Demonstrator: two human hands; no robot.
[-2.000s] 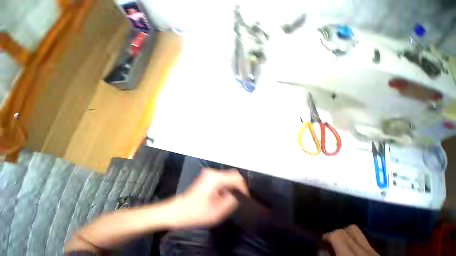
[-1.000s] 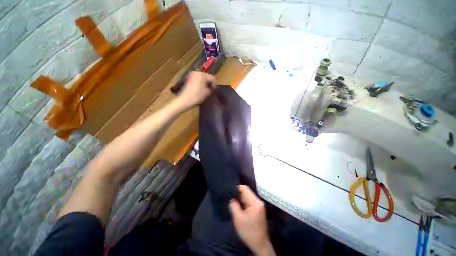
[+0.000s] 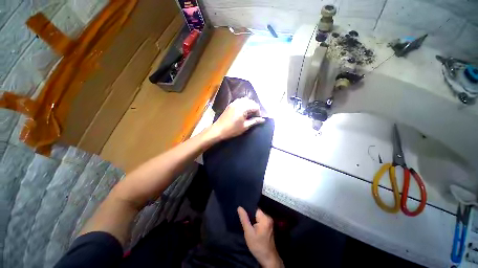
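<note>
A dark, matt garment piece (image 3: 237,165) hangs from the white table's left part down over its front edge towards the lap. Its far end shows a glossy brown face beyond my left hand. My left hand (image 3: 237,121) grips the piece near its upper right corner, left of the needle area. My right hand (image 3: 258,233) pinches the lower right edge of the piece below the table edge. The sewing machine's presser foot area (image 3: 314,111) is brightly lit, to the right of the piece and apart from it.
Shears with yellow and red handles (image 3: 399,178) lie on the table right of centre, with blue snips (image 3: 460,233) further right. A grey tool tray (image 3: 181,63) and a lit phone (image 3: 192,13) are on the cardboard extension (image 3: 141,112) at the left.
My left hand has moved from the far end of the piece to the right, nearer the needle area. The matt side now covers more of the piece. My right hand stays low.
</note>
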